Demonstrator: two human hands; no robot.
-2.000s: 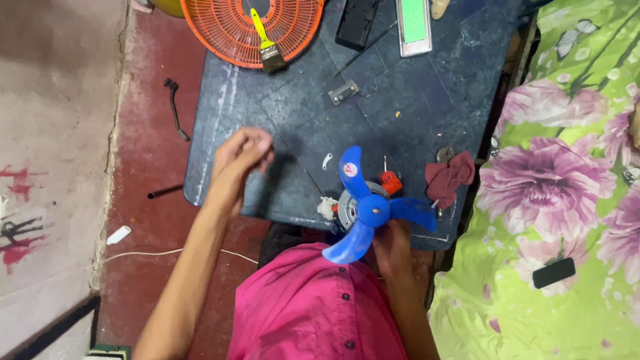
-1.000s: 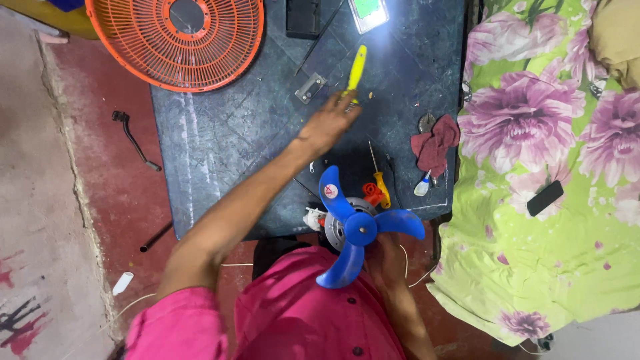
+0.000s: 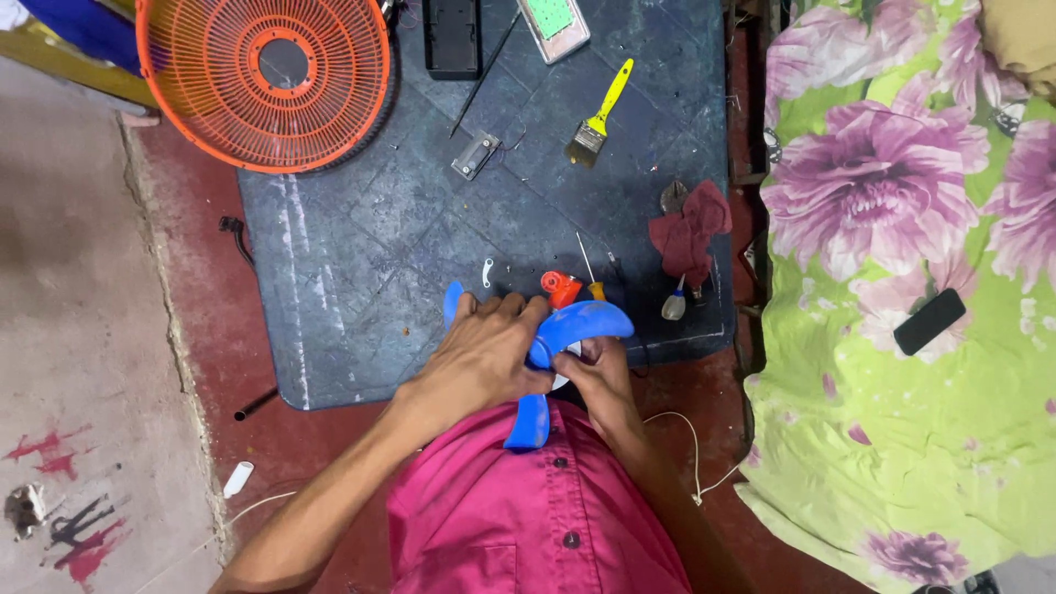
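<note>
A blue plastic three-bladed fan propeller [image 3: 582, 323] is at the near table edge, in front of the pink shirt. My left hand [image 3: 487, 351] lies across its left side, fingers curled over a blade and thumb near the hub. My right hand [image 3: 601, 375] grips it from the right, thumb against the hub; its other fingers are partly hidden under the blades. A pale round part, partly covered, shows behind the hub. Just beyond lie an orange-red plastic part [image 3: 561, 289] and a screwdriver with a yellow handle [image 3: 596, 290]. The yellow-handled paintbrush [image 3: 605, 107] rests farther up the table.
An orange fan grille [image 3: 342, 91] covers the far left table corner. A black plastic tray [image 3: 452, 37], a thin dark rod [image 3: 487, 73] and a small metal bracket [image 3: 476, 155] lie beyond my hands. A maroon cloth [image 3: 691, 231] and a clear-handled screwdriver [image 3: 674, 305] are at right.
My left hand has left the paintbrush and come back to the propeller, which has turned. The brush, first seen at the orange grille's edge, now lies on the tabletop.
</note>
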